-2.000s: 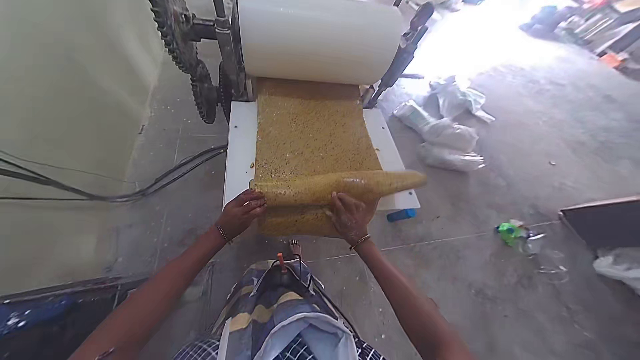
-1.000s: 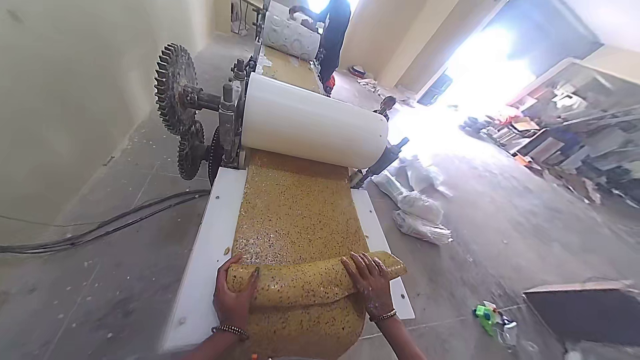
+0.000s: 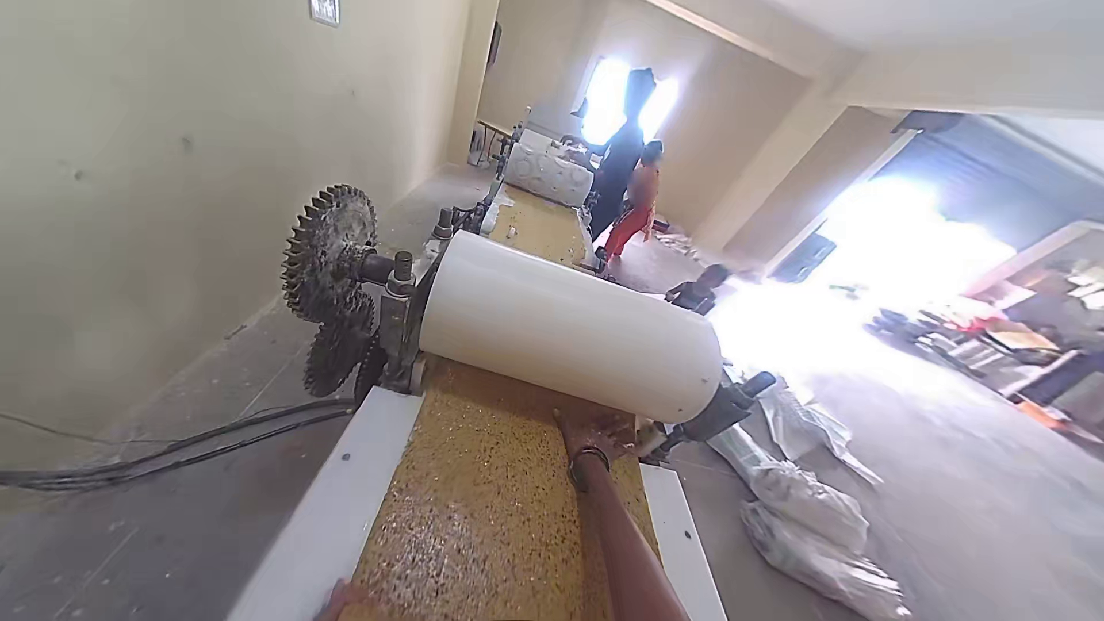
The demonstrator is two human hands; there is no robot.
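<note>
A wide sheet of speckled yellow-brown dough-like material [image 3: 466, 517] runs along a white board [image 3: 332, 509] and under a large white roller [image 3: 569, 328]. My right hand [image 3: 599, 435] lies on the sheet near its right edge, just in front of the roller, fingers spread, with a bracelet at the wrist. Only a small part of my left hand [image 3: 338, 599] shows at the bottom edge, by the sheet's left edge; its fingers are mostly cut off by the frame.
Toothed metal gears [image 3: 332, 259] stand at the roller's left end. Black cables [image 3: 172, 461] cross the floor at left. White plastic sacks [image 3: 811, 517] lie on the right. Beyond are a second roller [image 3: 548, 172], a person in dark clothes [image 3: 617, 172] and other people.
My right hand has gone from the rolled-up part of the sheet forward to the flat sheet by the roller. The view has tilted up, and the rolled part is out of sight.
</note>
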